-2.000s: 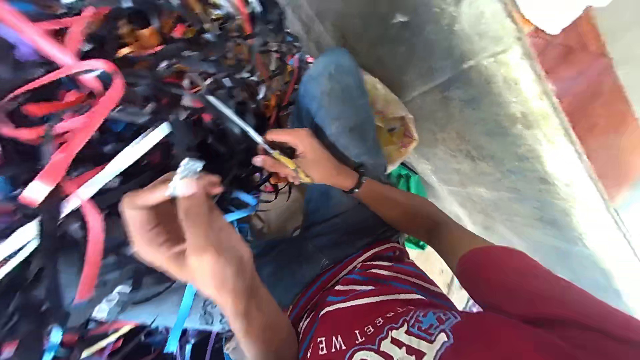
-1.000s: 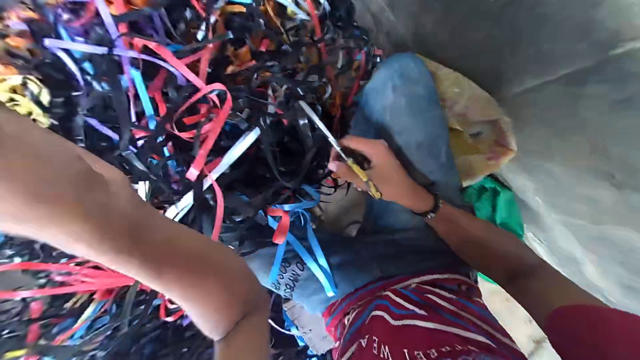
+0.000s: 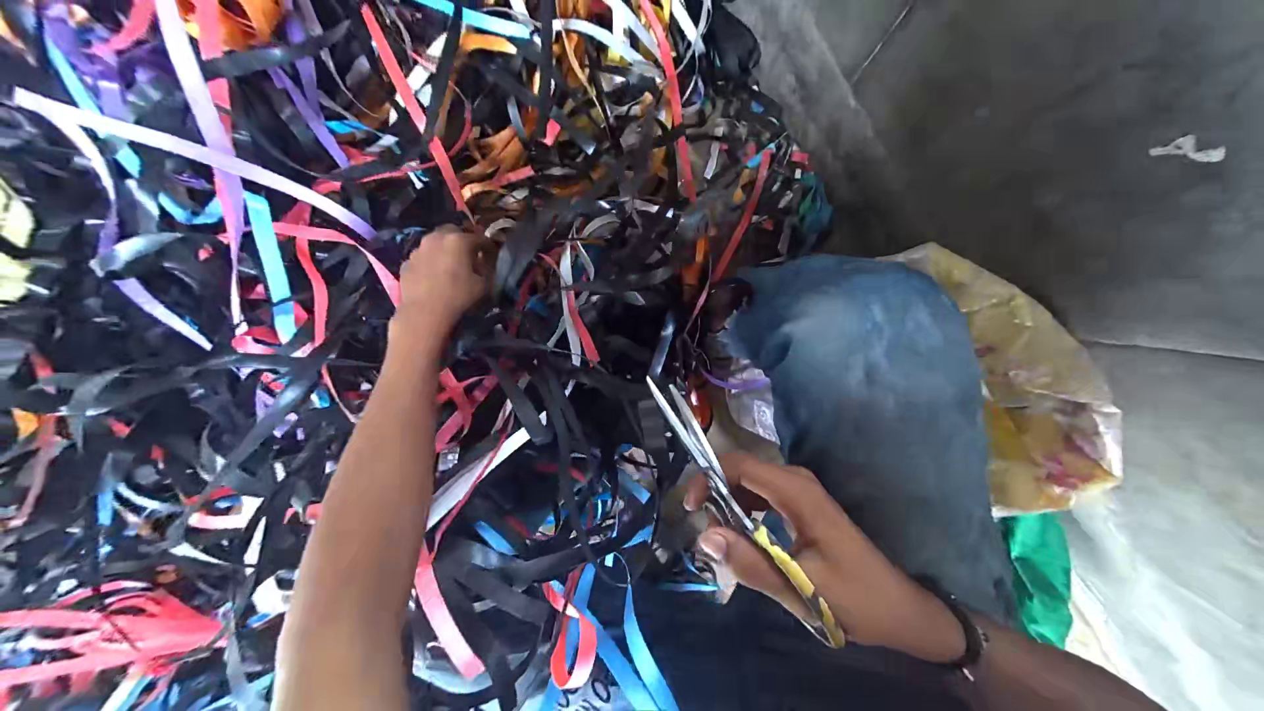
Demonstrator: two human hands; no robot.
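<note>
My left hand (image 3: 444,272) reaches into a large tangled heap of narrow ribbon strips (image 3: 267,188), black, red, purple, blue, white and orange. Its fingers are curled among black strips; whether they grip any is hidden. Lower right of it, my right hand (image 3: 800,543) holds a pair of metal scissors (image 3: 706,454) with yellow-wrapped handles. The blades are slightly apart and point up and left over the heap's edge. Blue strips (image 3: 617,642) and a red strip lie below the scissors.
My bent knee in blue jeans (image 3: 869,375) is right of the scissors. Beyond it lie a yellowish plastic sack (image 3: 1047,395) and green material (image 3: 1039,578). A grey concrete surface (image 3: 1007,148) spans the upper right. A bundle of red strips (image 3: 128,632) sits at lower left.
My left hand, raised with a small whitish piece two seconds ago, is now down in the heap and the piece is no longer seen. My right hand keeps the scissors, whose blades have parted slightly.
</note>
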